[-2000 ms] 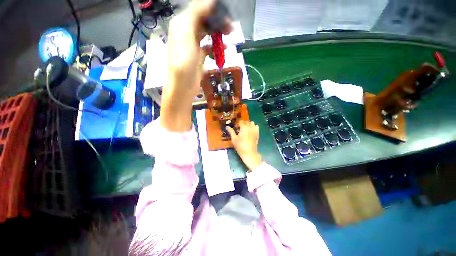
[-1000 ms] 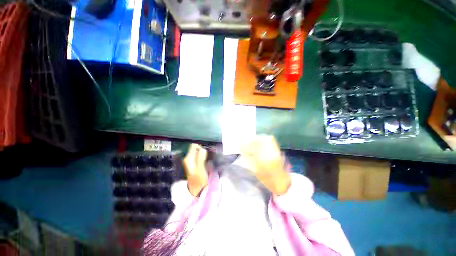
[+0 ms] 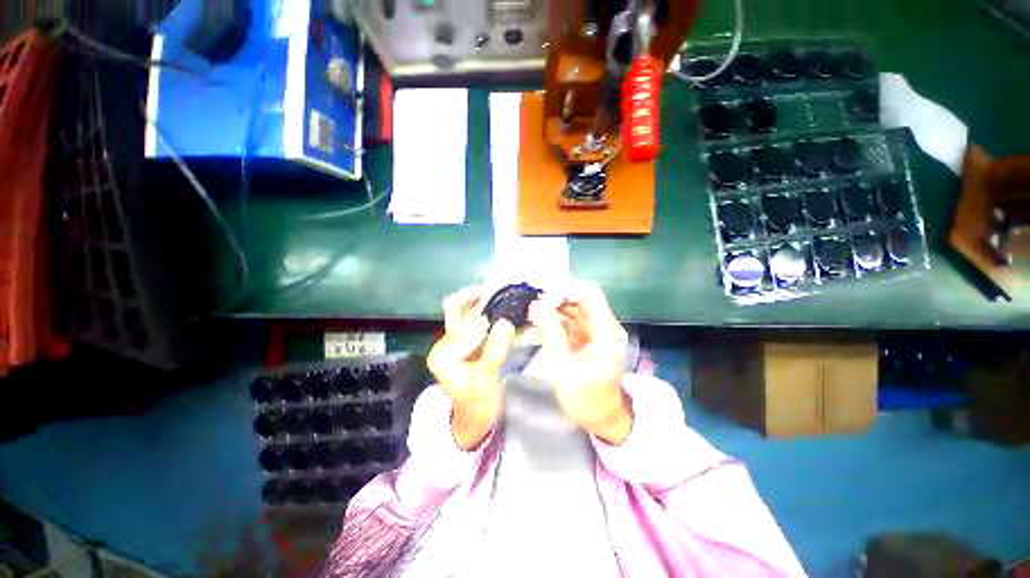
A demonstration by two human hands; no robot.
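Note:
A round black part is held up near the bench's front edge, in front of the press. My left hand grips it from the left with thumb and fingers. My right hand is at its right edge, fingertips bent against it. The toggle press stands behind my hands on its orange base, its red handle pointing down. The press nest shows dark metal; whether a part sits in it I cannot tell. The white paper strip lies beneath and in front of the press.
A clear blister tray with black parts lies to the right. A second press is at the far right. A white slip, blue machine and red crate tray are on the left. A black-part tray is below the bench edge.
My hands have left the press and come back to the bench's front edge. The red handle has swung from up to down. The black part now shows clearly between my hands.

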